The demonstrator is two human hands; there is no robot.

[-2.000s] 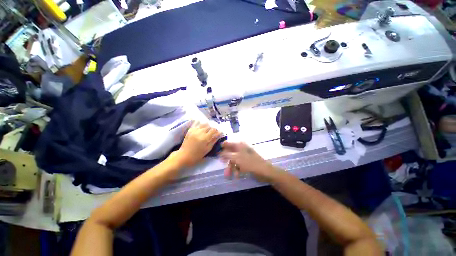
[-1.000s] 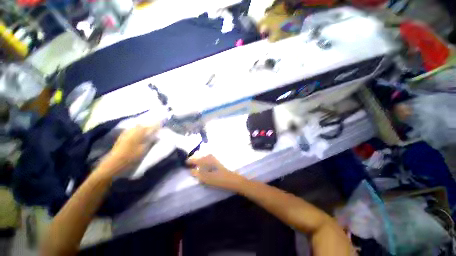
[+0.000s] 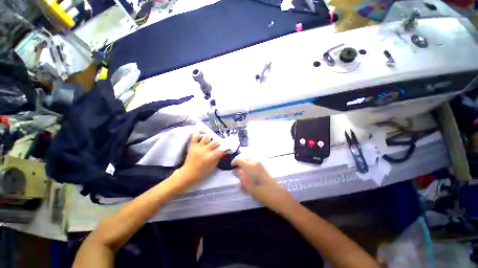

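Note:
A garment lies bunched left of the needle, its dark navy part (image 3: pixel 86 141) with a small white tag and its light grey part (image 3: pixel 162 141) nearer the machine. My left hand (image 3: pixel 202 157) rests on the cloth just left of and in front of the presser foot (image 3: pixel 230 138). My right hand (image 3: pixel 252 175) pinches the edge of a small dark band (image 3: pixel 227 161) between its fingertips. The band lies between both hands, below the needle area. The white sewing machine (image 3: pixel 293 78) stands behind them. The needle tip is too small to make out.
A smartphone (image 3: pixel 312 140) lies under the machine arm. Snips (image 3: pixel 357 151) lie on a white scrap (image 3: pixel 375 166), with black-handled scissors (image 3: pixel 402 149) to the right. A navy panel (image 3: pixel 209 34) lies behind the machine. A beige machine (image 3: pixel 21 180) stands far left.
One second ago my hands were farther apart, with the cloth stretched between them. Now they are close together at the presser foot. The camera view has also shifted.

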